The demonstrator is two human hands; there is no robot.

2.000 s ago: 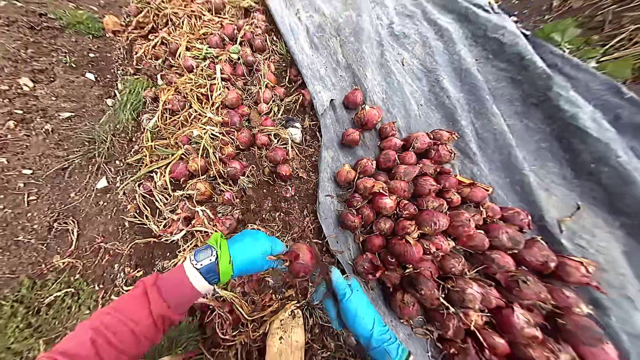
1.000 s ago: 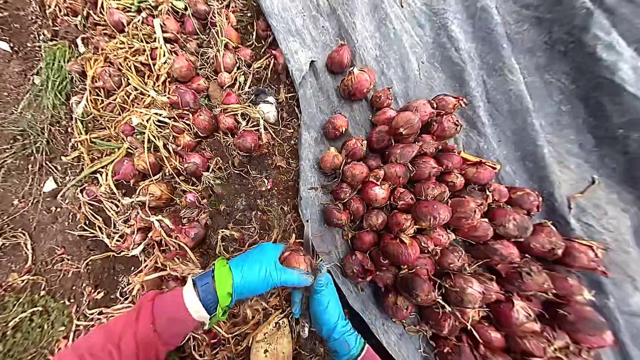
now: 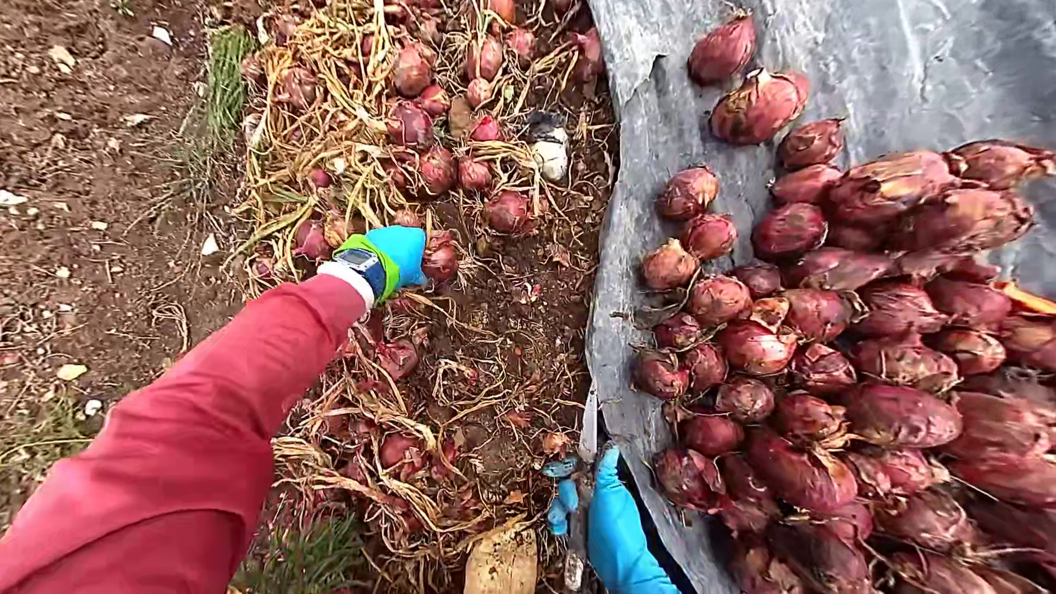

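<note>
My left hand (image 3: 399,254), in a blue glove with a watch and a green band at the wrist, is closed around a red onion (image 3: 440,257) among the onions lying on the soil. My right hand (image 3: 606,516), also gloved in blue, is low at the sheet's edge. It holds a tool with a narrow metal blade (image 3: 589,425) pointing up; whether this is a knife or shears cannot be told. A large pile of red onions (image 3: 899,412) rests on the grey sheet (image 3: 631,157) to the right.
Onions with dry yellow tops (image 3: 355,157) cover the ground ahead of and below my left hand. A whitish object (image 3: 550,157) lies beside them. A pale, dirt-marked object (image 3: 502,565) is at the bottom edge. Bare soil with stones (image 3: 107,206) lies at the left.
My left hand has moved away from my right hand, up and left to the onions on the soil. The onion that was between my hands is no longer there. The view has shifted.
</note>
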